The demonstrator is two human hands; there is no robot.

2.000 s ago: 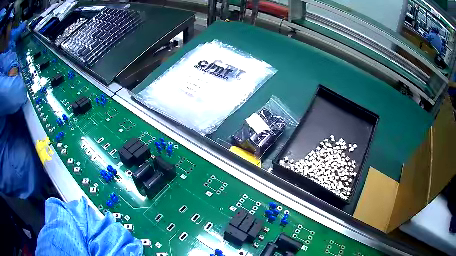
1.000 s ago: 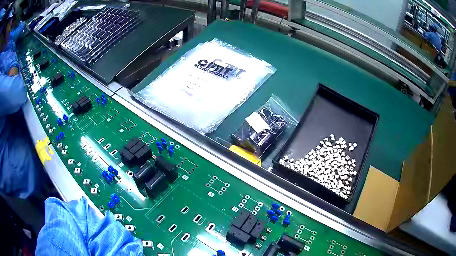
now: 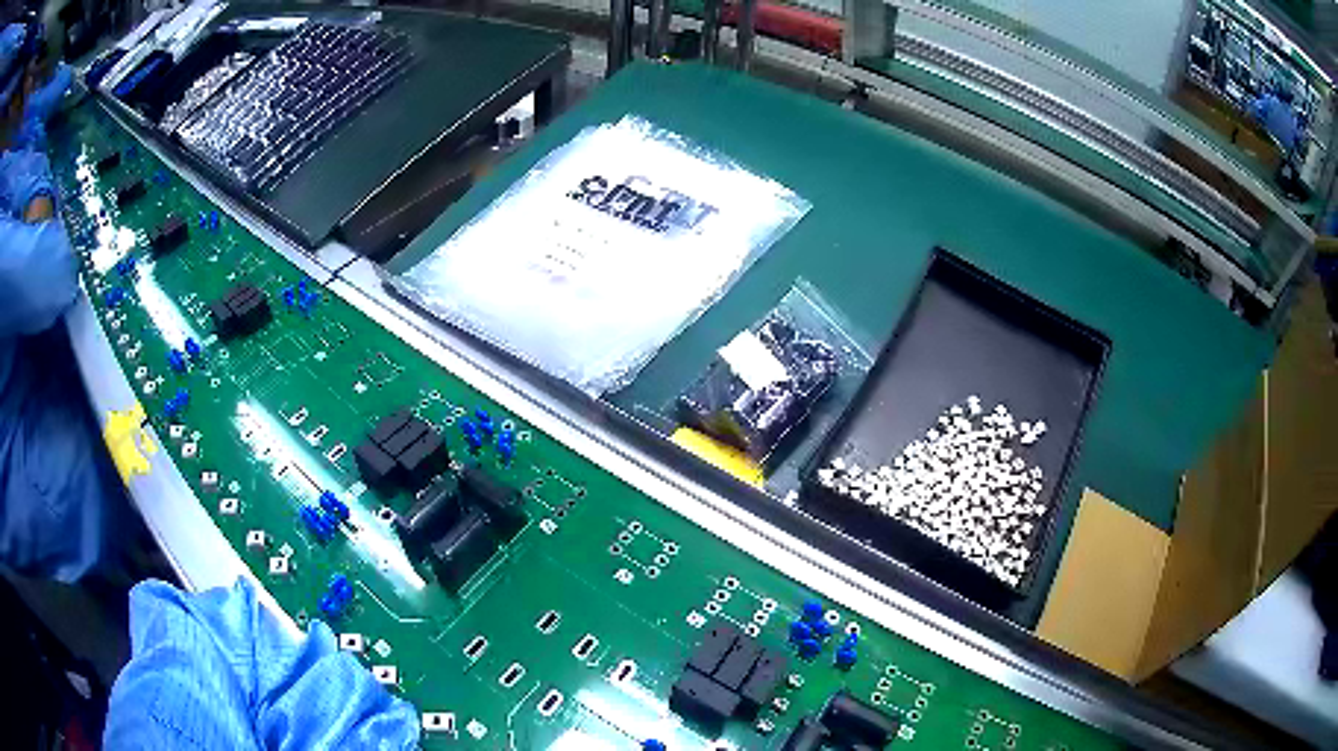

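Note:
The long green printed circuit board (image 3: 587, 536) runs diagonally from the upper left to the bottom right. It carries black relays (image 3: 399, 448), black cylindrical parts (image 3: 455, 525) and clusters of blue disc parts (image 3: 336, 594). White-outlined pads and holes show between them. A blue sleeve, which seems to be mine, covers the near edge at the bottom left. Neither of my hands shows; they are hidden or out of the picture.
Beside the rail (image 3: 690, 514) on the green mat (image 3: 880, 191) lie a large plastic bag (image 3: 602, 257), a small zip bag (image 3: 763, 385), a yellow item (image 3: 719, 456) and a black tray (image 3: 986, 345) with white pieces (image 3: 954, 484). A carton (image 3: 1225, 492) stands right; another worker's sleeve (image 3: 37, 279) is left.
The board and its parts have shifted slightly toward the bottom right. The blue sleeve at the bottom left has hardly moved.

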